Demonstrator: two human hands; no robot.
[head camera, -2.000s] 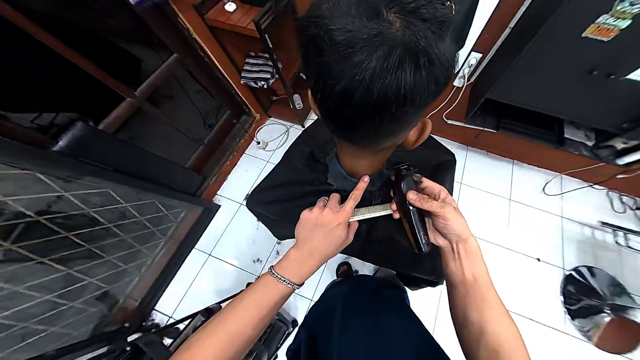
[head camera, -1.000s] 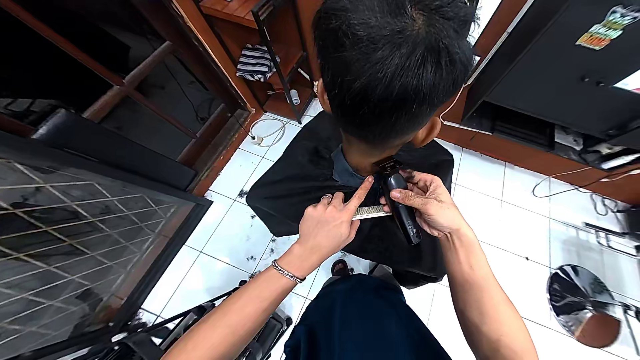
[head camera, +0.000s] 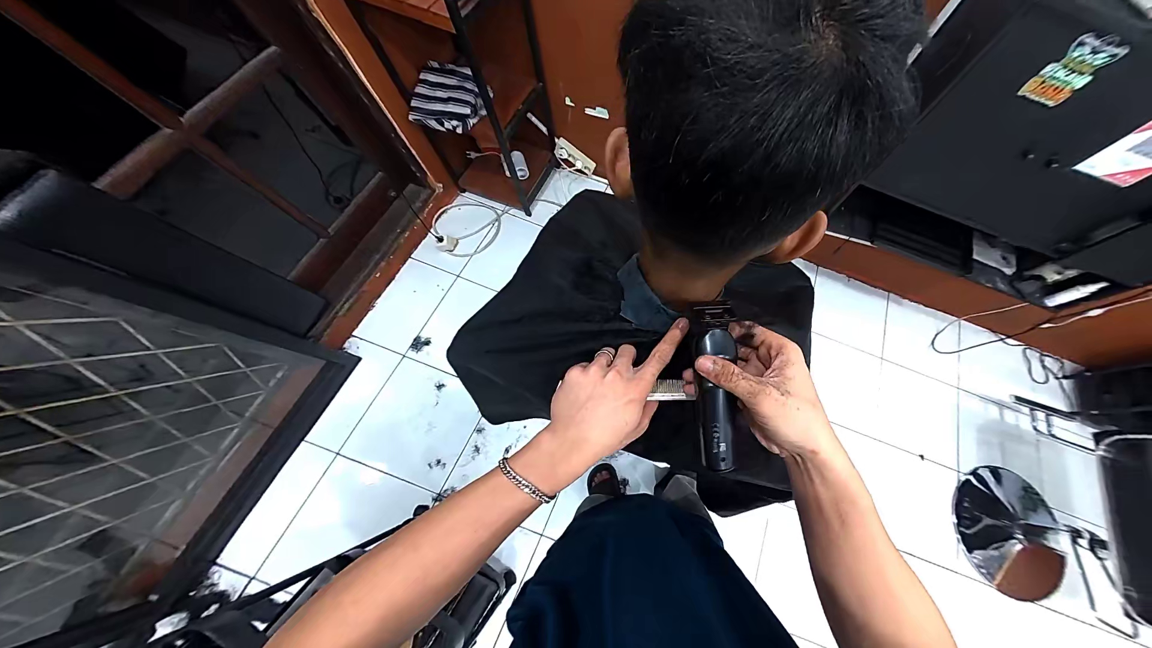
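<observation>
My right hand (head camera: 772, 387) grips a black cordless hair clipper (head camera: 717, 405), its toothed blade up against the nape of a seated person with short dark hair (head camera: 765, 117). A light-coloured comb (head camera: 670, 390) lies level between my hands, held in my left hand (head camera: 612, 396). The left index finger points up beside the clipper head, near the person's collar (head camera: 646, 297). A black barber cape (head camera: 540, 324) covers the person's shoulders and back. I wear a ring and a chain bracelet on the left side.
A glass door or panel with a dark frame (head camera: 306, 396) stands at the left. A metal-framed shelf (head camera: 504, 117) holds a striped cloth (head camera: 447, 96). White cable (head camera: 468, 229) lies coiled on the tiled floor, with hair clippings about. A black cabinet (head camera: 990, 153) and a round chrome footrest or base (head camera: 1008, 531) are at the right.
The clipper has turned from a slant to nearly upright in my right hand, its head staying near the nape. My left hand keeps the comb. The view has come closer to the person.
</observation>
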